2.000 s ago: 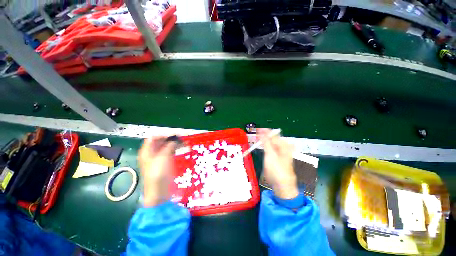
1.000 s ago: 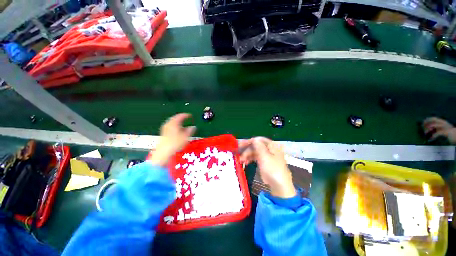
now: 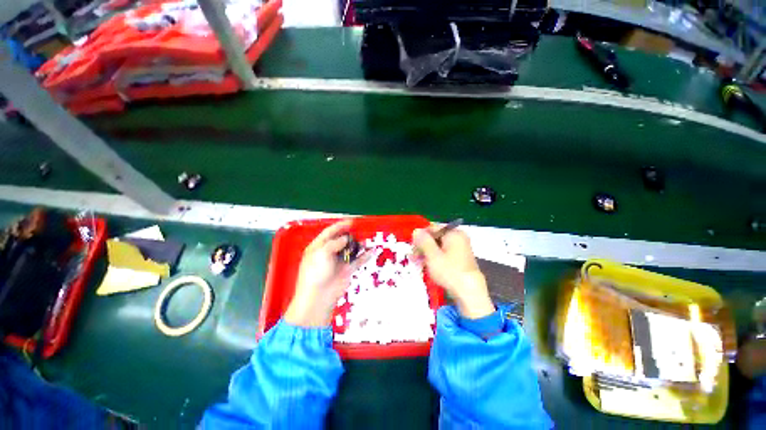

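My left hand [image 3: 319, 273] is over the left part of the red tray [image 3: 280, 273] and holds a small round black unit [image 3: 348, 249] between its fingers. My right hand [image 3: 452, 264] is over the tray's right edge and holds thin tweezers [image 3: 448, 228] like a pen. The tips of the tweezers are too small to tell. Many tiny white pieces [image 3: 388, 304] lie loose in the tray. Another round black unit [image 3: 224, 259] lies on the bench left of the tray.
Several round units, one here [image 3: 484, 195], lie on the green conveyor [image 3: 403, 155] beyond a pale rail [image 3: 579, 247]. A cream ring [image 3: 183, 306] and yellow scraps [image 3: 130, 269] lie left. A striped sheet [image 3: 506, 285] and yellow tray [image 3: 592, 270] are right. A blurred hand shows at the right edge.
My left hand has come back from near the rail over the tray and now holds a unit. The unit at the belt's middle is gone. The other person's hand has left the belt.
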